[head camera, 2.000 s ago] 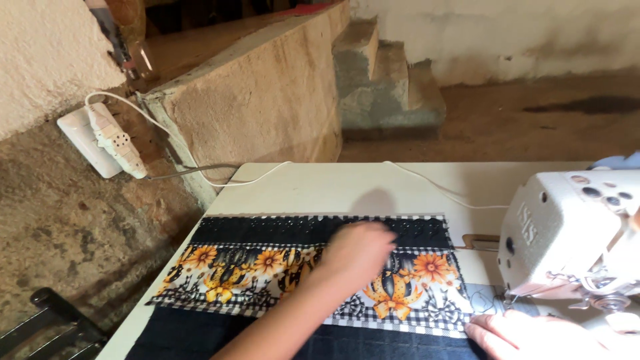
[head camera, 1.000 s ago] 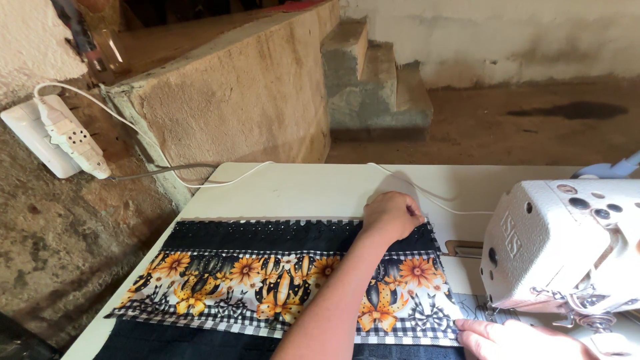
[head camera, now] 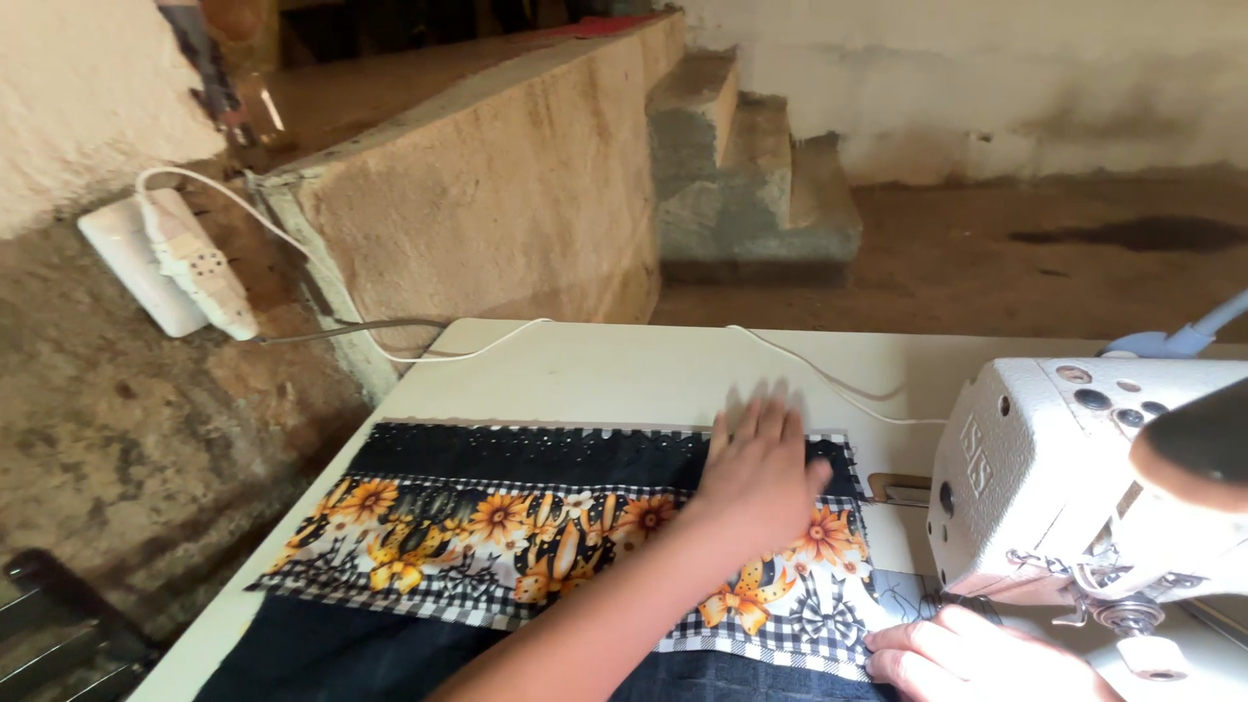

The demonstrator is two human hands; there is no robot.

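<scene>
A black cloth (head camera: 361,648) with a floral and gingham printed band (head camera: 453,546) and a black eyelet-like strip (head camera: 507,450) along its far edge lies spread on the pale table. My left hand (head camera: 765,483) rests flat over the strip near its right end, fingers apart and pointing away from me. At the band's near right corner, the fingertips of my right hand (head camera: 960,653) touch the gingham edge; whether they pinch it I cannot tell. The white sewing machine head (head camera: 1033,468) stands just beyond and right of my right hand, with loose dark threads (head camera: 907,600) near the corner.
A thin white cord (head camera: 838,385) runs along the back of the table (head camera: 624,366). On the left wall is a socket with a plugged-in adapter (head camera: 200,263). A dark chair frame (head camera: 68,604) stands at the lower left. Concrete steps (head camera: 760,175) and a low wall (head camera: 487,195) are behind.
My left hand, lifted and blurred over the floral band at first, has moved to the cloth's far right part and opened out flat. My right hand has stayed by the near right corner.
</scene>
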